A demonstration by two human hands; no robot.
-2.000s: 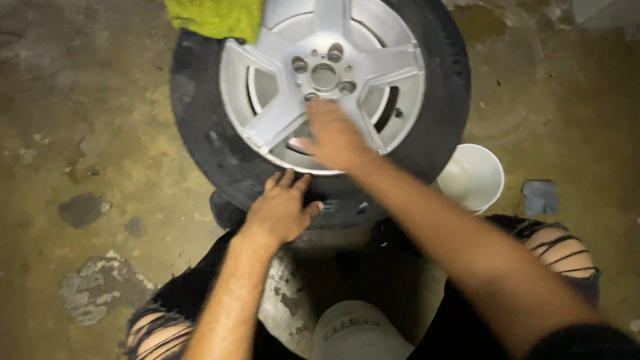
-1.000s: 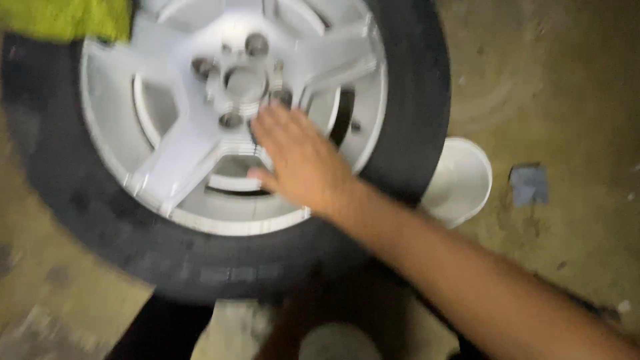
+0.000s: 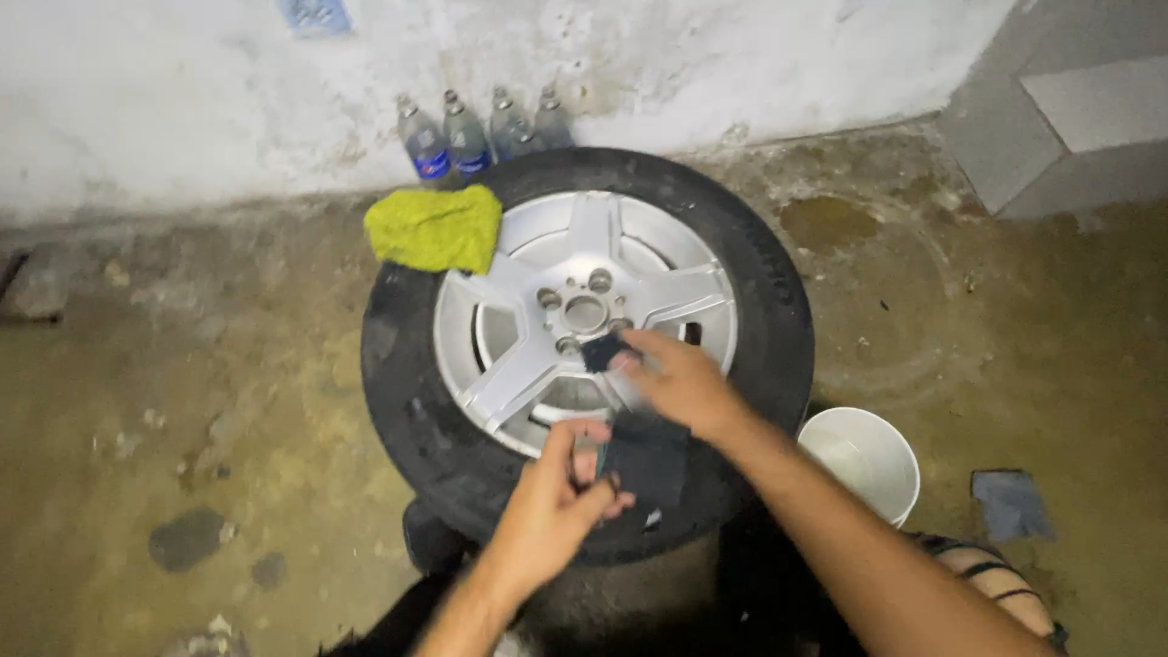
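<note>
A silver five-spoke alloy wheel [image 3: 584, 246] with a black tire [image 3: 776, 328] lies flat in front of me. My right hand [image 3: 680, 374] pinches a small dark piece [image 3: 602, 352], perhaps sandpaper, over the wheel near its hub; the hand is slightly blurred. My left hand [image 3: 570, 488], over the tire's near side, has its fingers around the edge of a larger dark, flat sheet [image 3: 646, 461], which looks like sandpaper. A folded yellow-green cloth [image 3: 433, 228] rests on the tire and rim at the upper left.
Several glass bottles [image 3: 465, 137] stand against the white wall [image 3: 684, 64] behind the tire. A white bucket [image 3: 862, 465] stands on the concrete floor at the tire's right, and a grey piece of sheet [image 3: 1011, 504] lies farther right. My knees flank the near side.
My left hand, out of view one second ago, is back with a dark sheet. My right hand now holds a small dark piece. The view has swung up to show the bottles and wall.
</note>
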